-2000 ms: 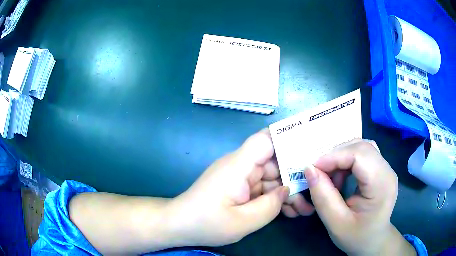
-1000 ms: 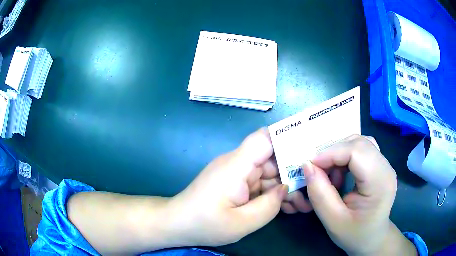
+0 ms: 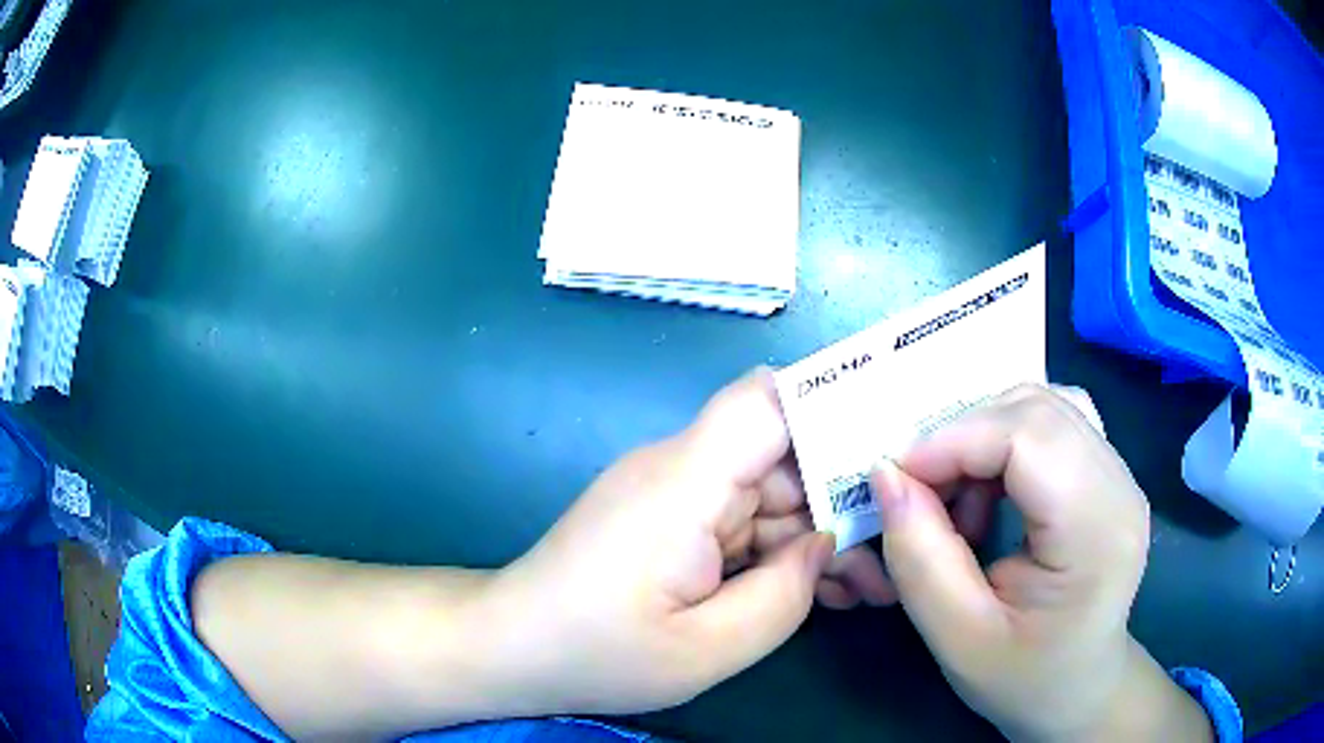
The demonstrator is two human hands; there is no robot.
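Note:
A white warranty card (image 3: 908, 385) with "DIGMA" and a dark title bar is held tilted in front of me. My left hand (image 3: 675, 559) holds its lower left corner, thumb in front and fingers behind. A barcode label (image 3: 852, 497) lies at the card's lower left corner. My right hand (image 3: 1024, 544) has thumb and forefinger tips at the label's right end and covers the card's lower right part. Whether the label is fully flat, I cannot tell. A low card stack (image 3: 671, 196) lies behind the card, not touching it.
At right, a blue plastic bin (image 3: 1111, 276) holds a label roll (image 3: 1208, 116), its barcode tail hanging over the edge. A pale ring (image 3: 1281, 568) lies below it. White card piles (image 3: 80, 211) stand at far left, above a clear plastic bag (image 3: 90, 511).
The card and both hands have shifted very slightly up and left. The card stack also appears slightly higher and further left in the view. The grip looks the same.

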